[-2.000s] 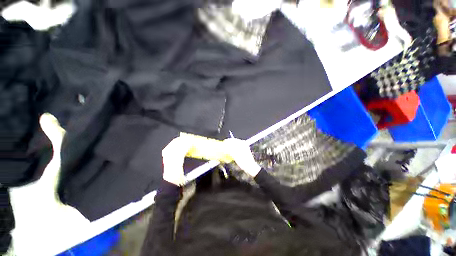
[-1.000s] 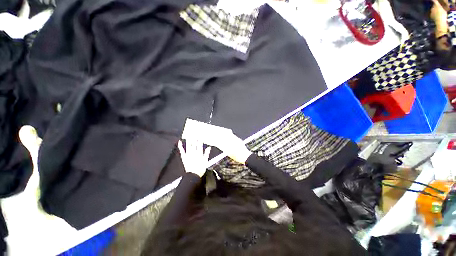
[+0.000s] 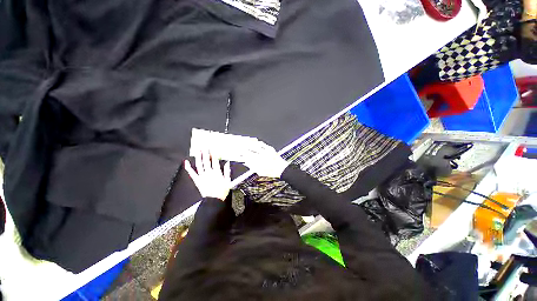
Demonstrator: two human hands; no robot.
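A black garment point(image 3: 294, 76) lies spread over the white table, with plaid lining point(image 3: 344, 153) hanging over the near edge. A small stiff white card point(image 3: 206, 140) lies flat on the garment near that edge, below a short slit-like line. My left hand point(image 3: 210, 176) rests with fingers spread on the card's lower left part. My right hand point(image 3: 265, 160) is at the card's right end, its fingers over it. The right fingers are washed out by glare, so I cannot tell whether they grip the card or a tool.
A red-rimmed oval point(image 3: 443, 8) sits at the table's far right corner. Blue bins point(image 3: 393, 114) and a red stool point(image 3: 453, 96) stand beyond the table edge. A person in a checkered garment point(image 3: 468, 56) is at upper right. A black plastic bag point(image 3: 406, 197) and an orange bag point(image 3: 494, 218) lie at right.
The hands were raised together around the card two seconds ago; now the card lies flat with my left fingers spread on it. The view has shifted, moving garment and hands left and up.
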